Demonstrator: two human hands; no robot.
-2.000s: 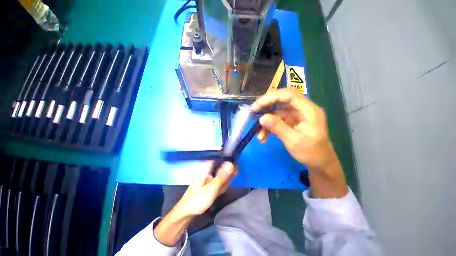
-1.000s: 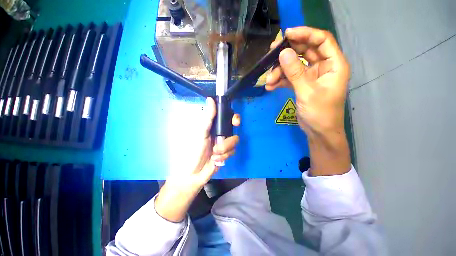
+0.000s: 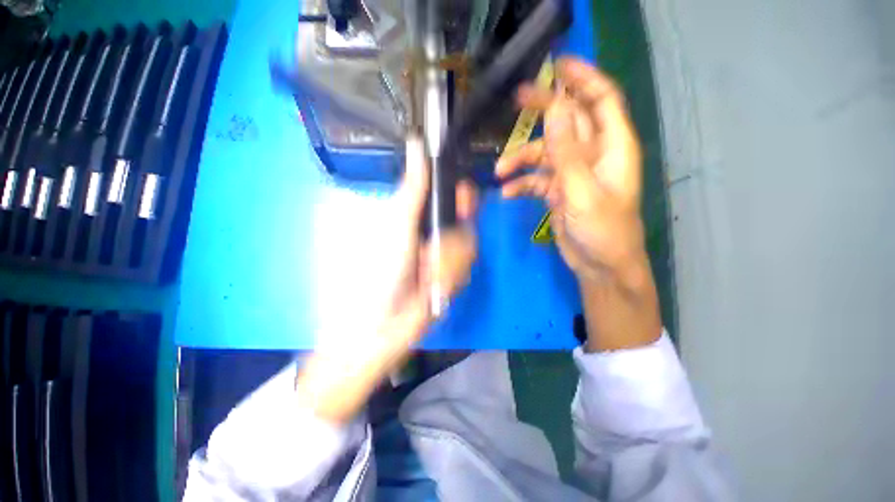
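A black tripod (image 3: 442, 186) with a bright silver centre tube is upright in the picture, its tube pointing into the machine. Two blurred black legs spread from it to the left and right. My left hand (image 3: 393, 255) is closed around the black handle below the leg joint; a silver end shows beneath. Glare washes out part of this hand. My right hand (image 3: 594, 167) is apart from the tripod, below the right leg, with fingers loosely bent and nothing seen in it. The bench machine (image 3: 363, 108) stands at the blue table's far edge, its clear guard over the tube's tip.
A ridged black tray (image 3: 118, 260) with several black, silver-ended sticks lies at left. Another tray (image 3: 126, 392) with a few sticks is nearer me. A yellow warning label (image 3: 544, 229) is on the blue table (image 3: 250, 294), partly behind my right hand. A grey panel (image 3: 775, 245) stands at right.
The silver tube went from tilted between both hands to pointing into the machine. The tripod has moved further forward with my left hand. My right hand has let go of the right leg.
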